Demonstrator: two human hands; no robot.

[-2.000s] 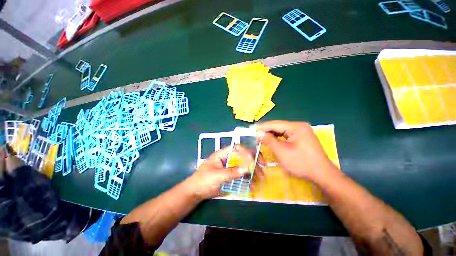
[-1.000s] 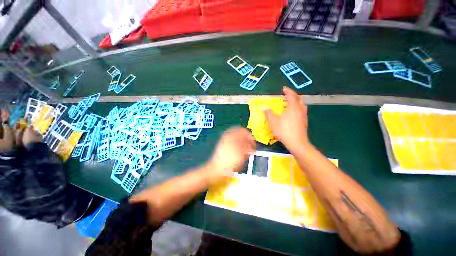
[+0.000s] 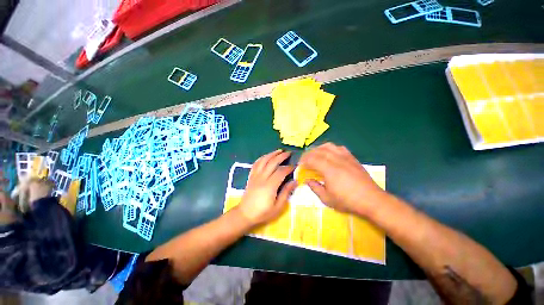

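Observation:
The adhesive sheet (image 3: 307, 226) lies flat on the green surface under both my hands, with yellow rectangles and an open white-edged window at its upper left. My right hand (image 3: 334, 177) holds a yellow piece (image 3: 308, 175) by its fingertips, partly lifted and curled at the sheet's upper part. My left hand (image 3: 266, 187) rests on the sheet just left of it, fingers apart and bent, pressing down. No housing shows in my hands. The yellow pile (image 3: 301, 111) lies just beyond my hands.
The housing pile (image 3: 158, 164) is at left. The sheet stack (image 3: 504, 101) is at right. Behind a pale rail (image 3: 382, 62), single housings (image 3: 296, 48) lie on the far strip. A red bin (image 3: 155, 18) is at the far left edge. Another person's sleeve (image 3: 42, 244) and hands are at left.
My right hand has left the yellow pile and come back to the sheet, now with a yellow piece in it. My left hand is now down on the sheet. The camera view has shifted.

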